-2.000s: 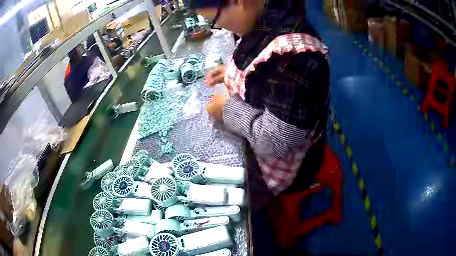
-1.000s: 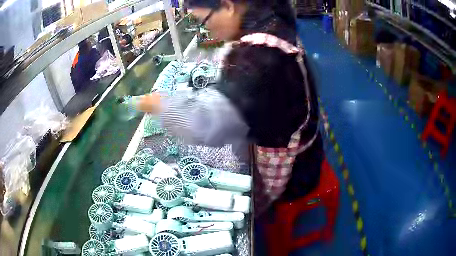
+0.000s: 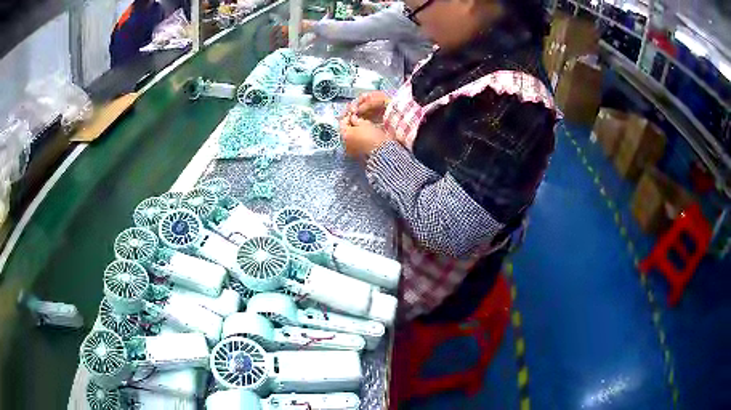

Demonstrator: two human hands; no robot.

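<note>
Neither of my hands is in the picture. Nearest in front of me lies a pile of part-assembled fan units (image 3: 312,370), mint and white, with round spoked heads mostly to the left and handles to the right. Dark blades show behind some spokes, and thin reddish wires lie by some handles. The pile rests on silvery bubble wrap (image 3: 300,188). Beyond it is a loose heap of small mint plastic fittings (image 3: 250,128), with a few strays nearer the pile. More fan units (image 3: 276,84) lie behind the heap.
A co-worker in a checked apron (image 3: 481,152) stands at the bench's right edge, hands together over it. Another person's sleeve (image 3: 361,28) reaches in behind. The green conveyor (image 3: 120,192) on the left carries scattered fans (image 3: 56,312). Red stools (image 3: 457,340) and cartons (image 3: 577,88) are at right.
The view has shifted, so the pile shows further left. The co-worker's arm, stretched over the conveyor a second ago, is back, hands together above the bench. A fan shows on the conveyor at lower left.
</note>
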